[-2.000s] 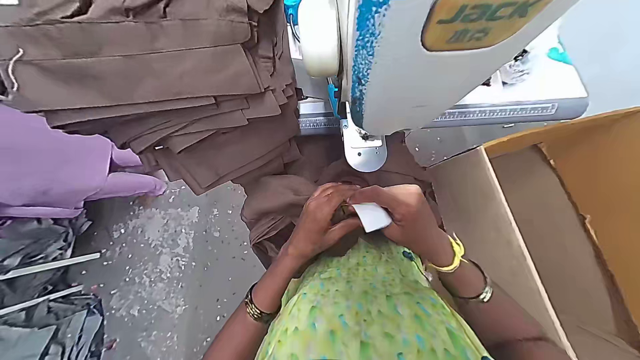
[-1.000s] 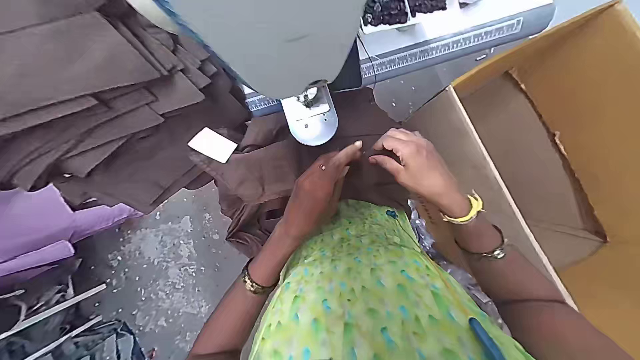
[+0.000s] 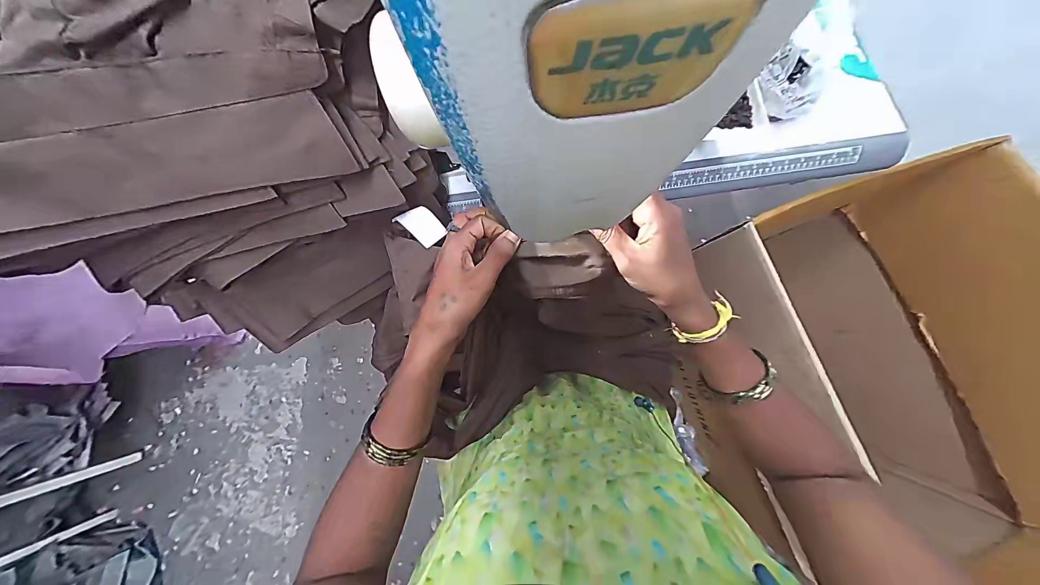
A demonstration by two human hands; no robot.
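A brown fabric garment (image 3: 561, 325) hangs over my lap, its top edge raised under the head of a Jack sewing machine (image 3: 585, 162). My left hand (image 3: 471, 268) pinches that edge between thumb and fingers at its left end. At the right end, my right hand (image 3: 650, 252) grips the same edge with thumb and fingertips. The stretch of cloth between the two hands looks taut. A small white card or paper piece (image 3: 421, 227) lies on brown cloth just left of my left hand. The machine head hides the needle area.
Stacked brown fabric pieces (image 3: 187, 154) fill the upper left, with purple cloth (image 3: 65, 325) below them. An open cardboard box (image 3: 886, 341) stands close to my right arm. Behind it is the machine table's edge with a ruler strip (image 3: 764, 169). Dark cloth scraps lie lower left.
The white piece was in my hands two seconds ago and lay on the cloth one second ago. My hands have since moved apart and taken hold of the brown edge. The view has shifted.
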